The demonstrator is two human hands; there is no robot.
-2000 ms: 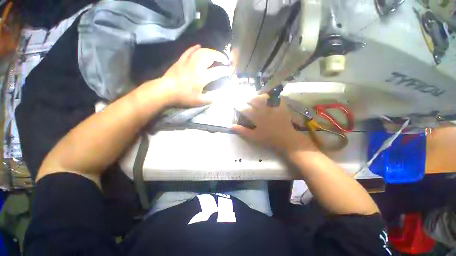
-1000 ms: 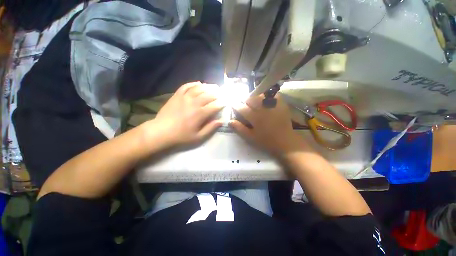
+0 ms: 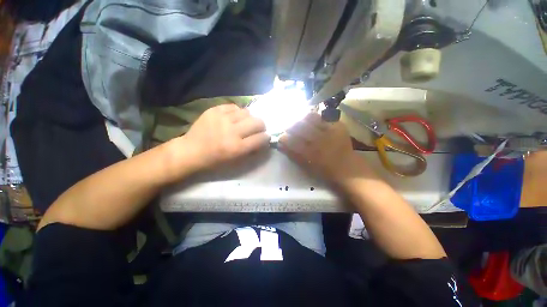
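Observation:
The sewing machine (image 3: pixel 474 72) stands at the right, its needle area lost in white lamp glare. My left hand (image 3: pixel 225 132) lies left of the glare, fingers bent and pinching the seam edge. My right hand (image 3: pixel 318 144) lies right of the glare, fingertips down at the work; glare hides what they touch. An olive green panel (image 3: pixel 174 120) runs from behind my left hand toward the needle. A black panel (image 3: pixel 198 72) lies behind it, and a grey panel (image 3: pixel 114 54) lies over the black at upper left.
Scissors with a red and an orange-yellow handle (image 3: pixel 400 157) lie just right of my right hand. A blue tray (image 3: pixel 495 189) with a whitish strip across it is at the far right. The table's front edge (image 3: pixel 252 205) runs before my body. A red object (image 3: pixel 496 279) is at lower right.
My left hand has drawn back from the needle to the left and nearer me. More olive fabric shows behind it. The grey panel has shifted slightly left.

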